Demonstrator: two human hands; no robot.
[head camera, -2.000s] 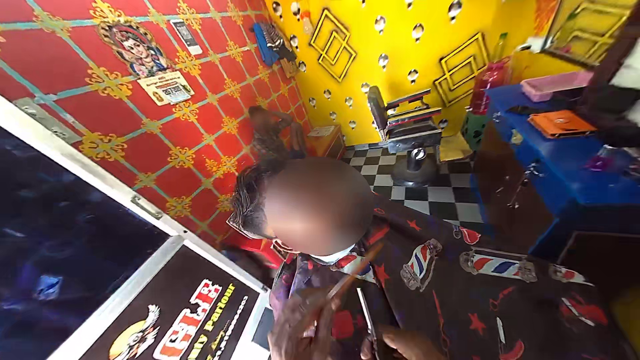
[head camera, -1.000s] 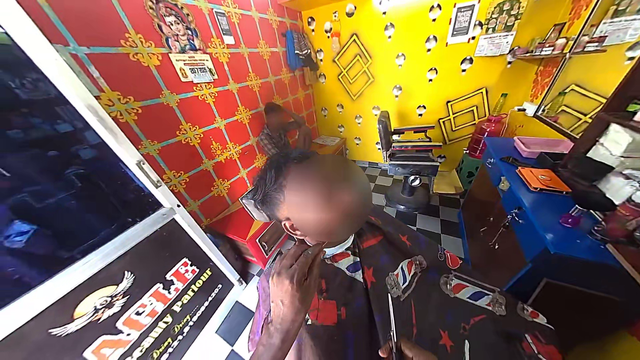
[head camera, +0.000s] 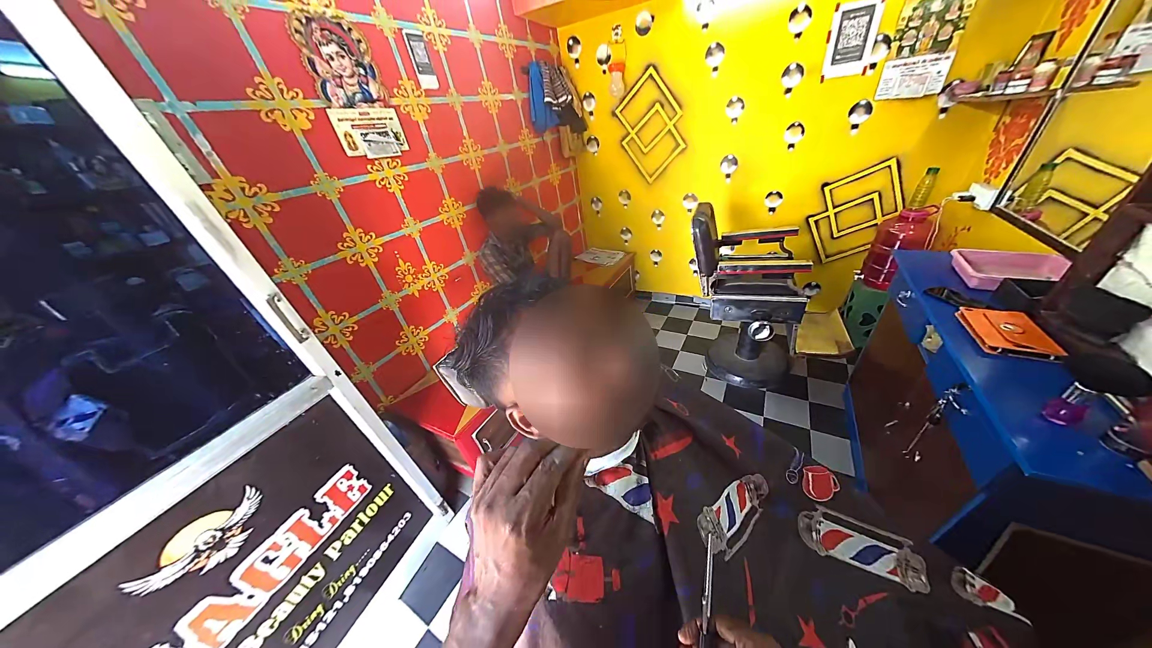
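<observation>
A person sits in front of me under a dark barber cape (head camera: 666, 558) printed with striped poles and red stars, a white band at the neck. My left hand (head camera: 526, 513) is raised to the person's jaw, its fingertips at the chin below the ear; whether it holds anything is hidden. Low at the bottom edge, my right hand (head camera: 729, 633) is partly in view and grips a pair of slim metal scissors (head camera: 708, 576), blades pointing up in front of the cape.
A glazed door (head camera: 328, 387) stands close on the left. The blue counter (head camera: 981, 387) on the right bears a pink tray (head camera: 1008, 268) and an orange case (head camera: 1010, 331). Behind are a barber chair (head camera: 756, 297) and another seated person (head camera: 517, 238) by the red wall.
Two seconds ago my left hand was lower, before the cape, with a comb-like thing by it; it has risen to the jaw. The scissors remain in my right hand. The view has shifted.
</observation>
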